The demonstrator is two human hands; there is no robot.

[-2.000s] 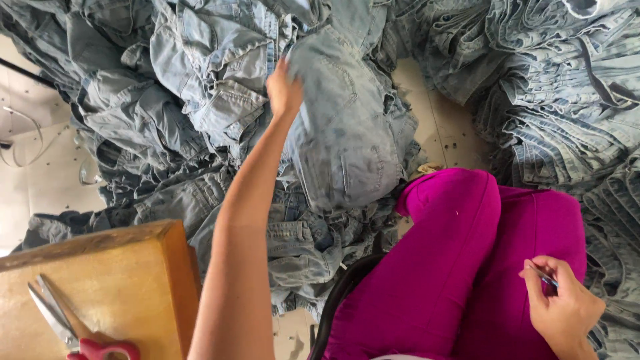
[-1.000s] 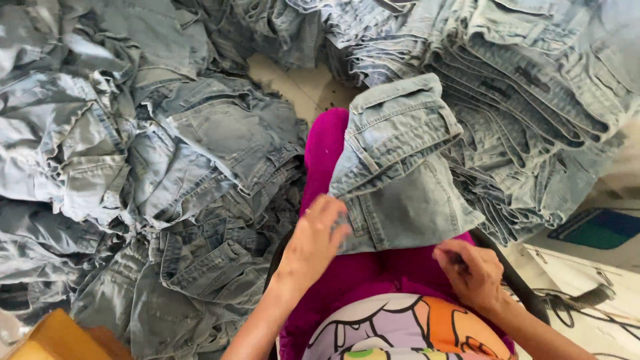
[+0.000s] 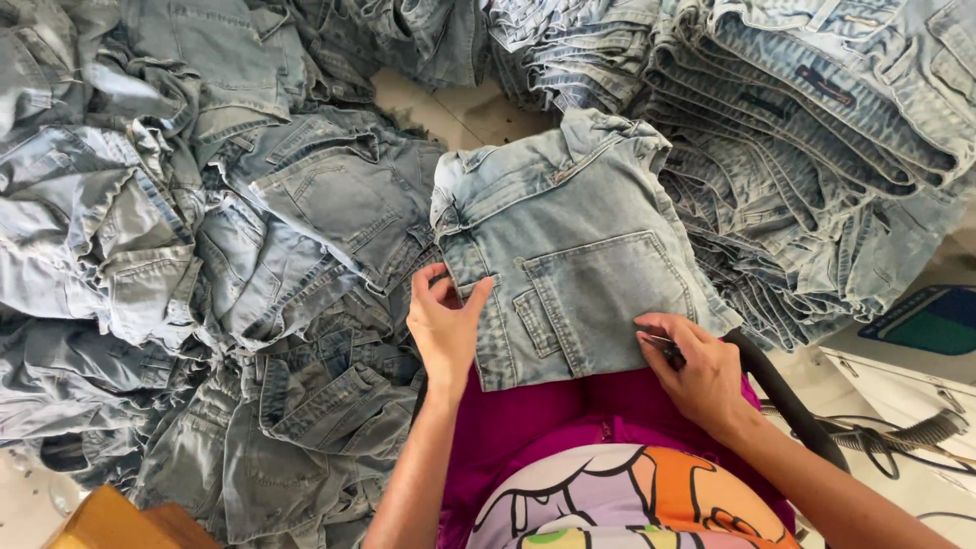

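A pair of light blue denim shorts (image 3: pixel 579 229) lies across my lap, its frayed edge on the right and a large patch pocket facing up. My left hand (image 3: pixel 450 324) is at the left side of the shorts, thumb on top near a belt loop and fingers at the edge, seeming to pinch the denim. My right hand (image 3: pixel 698 366) rests at the lower right of the garment, closed around a small dark metal tool (image 3: pixel 665 349) whose tip shows between thumb and fingers; its kind is not clear.
Heaped denim garments (image 3: pixel 328 198) fill the left side. Stacked denim (image 3: pixel 793 137) stands at the upper right. A wooden box or stool corner (image 3: pixel 114 522) is at the lower left. Black cables and a ribbed hose (image 3: pixel 915 435) lie at the right beside a white cabinet (image 3: pixel 907 381).
My left hand was over the denim heap at first; the shorts then appeared on my lap. Since one second ago they lie spread flatter, and both hands have come onto them. The view has shifted strongly.
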